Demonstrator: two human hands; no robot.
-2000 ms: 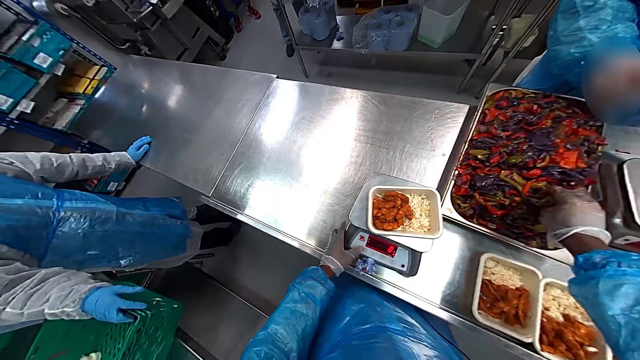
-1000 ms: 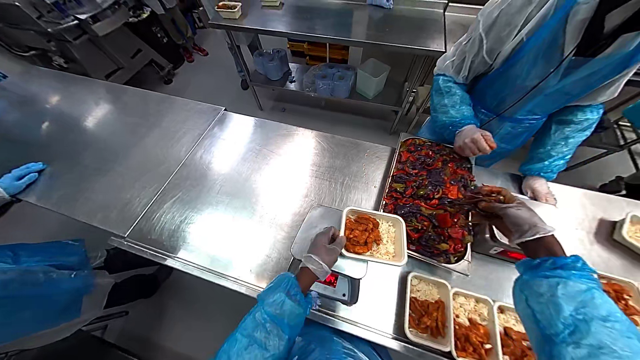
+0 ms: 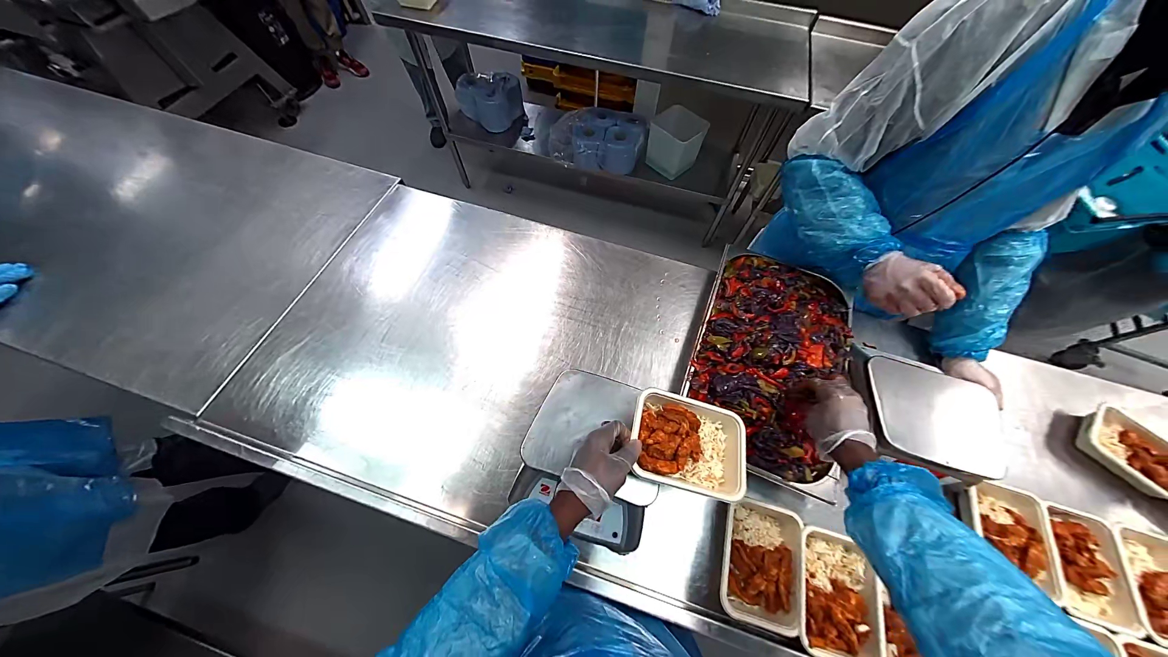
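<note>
My left hand (image 3: 604,461), in a clear glove, grips the left rim of a cream food tray (image 3: 691,444) with rice and sauced meat pieces. That tray is tilted over the right edge of an Ohaus scale (image 3: 580,406). My right hand (image 3: 835,415), also gloved, reaches into a deep metal pan of cooked mixed vegetables (image 3: 776,342), its fingertips partly hidden among them. Trays of rice and meat (image 3: 763,568) line the table edge below the pan, partly hidden by my right arm.
Across the steel table (image 3: 438,301), a co-worker's gloved hand (image 3: 912,285) is beside the pan, the other by a second scale (image 3: 935,415). More filled trays (image 3: 1131,447) stand at right. A blue-gloved hand (image 3: 13,279) rests at far left. Behind is a steel shelf table (image 3: 630,50).
My left hand has gone from the scale's front to the tray's rim, and the tray has moved off the scale's middle. The co-worker's hand has lifted from the pan's edge. The view has swung right.
</note>
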